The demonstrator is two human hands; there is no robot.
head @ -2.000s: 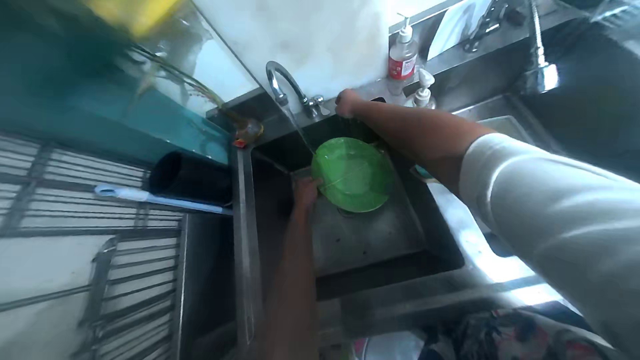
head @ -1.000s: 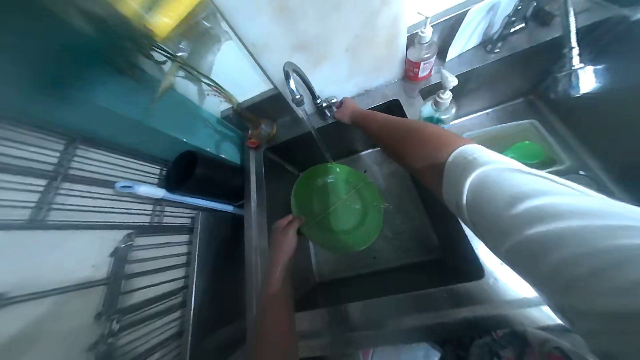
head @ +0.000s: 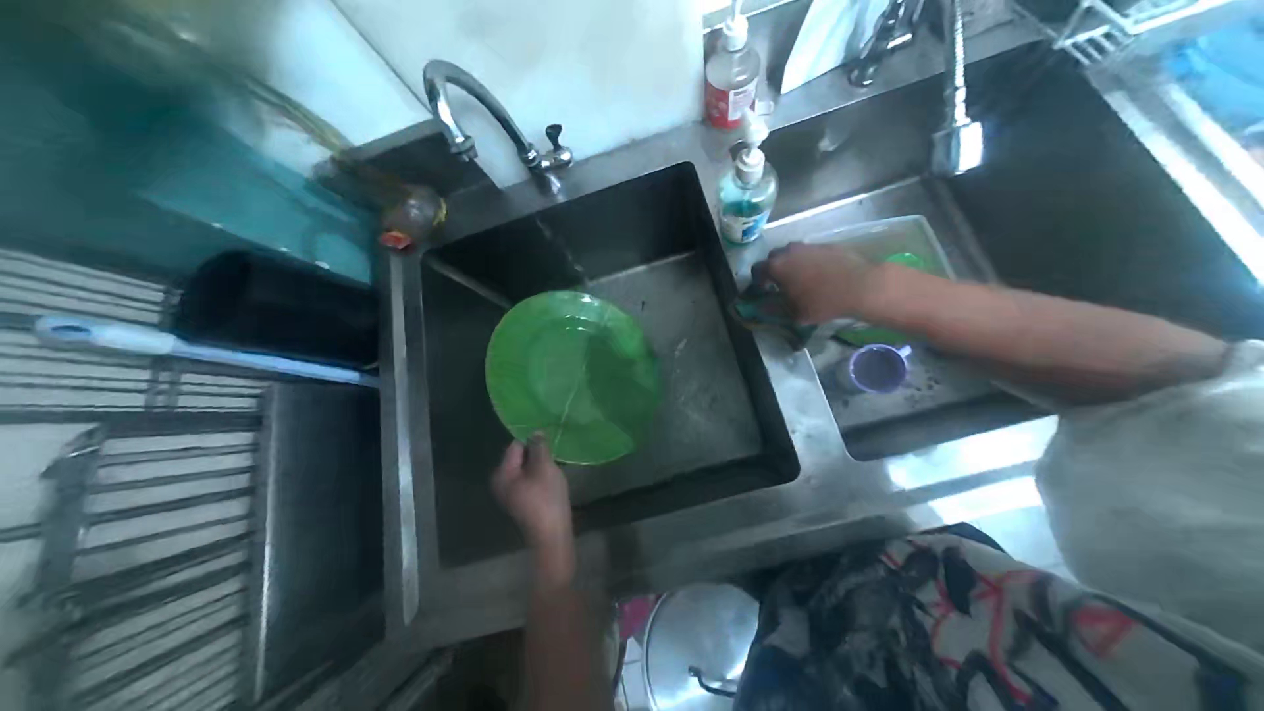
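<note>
My left hand (head: pixel 533 484) grips the near rim of a green plate (head: pixel 573 375), which is tilted over the left basin of a steel sink (head: pixel 711 415). Behind the plate stands a curved chrome faucet (head: pixel 484 99), with no clear stream from its spout. At the divider between the basins, my right hand (head: pixel 810 281) is on a dark, greenish cloth or scouring pad (head: pixel 765 306); its fingers are blurred. Just behind that hand is a pump bottle of blue-green liquid (head: pixel 748 202). A purple cup (head: pixel 877 368) sits in the right basin, near a clear tub (head: pixel 918 237).
A second pump bottle with a red label (head: pixel 731 79) stands at the back. Another faucet (head: pixel 956 143) hangs over the right basin. To the left are a wire rack (head: pixel 168 553), a black cylindrical container (head: pixel 276 306) and a light-blue handled tool (head: pixel 197 351).
My right hand has left the faucet handle and moved right to the dark cloth or pad at the divider. The stream seen falling from the spout earlier is no longer visible. My left hand keeps the plate.
</note>
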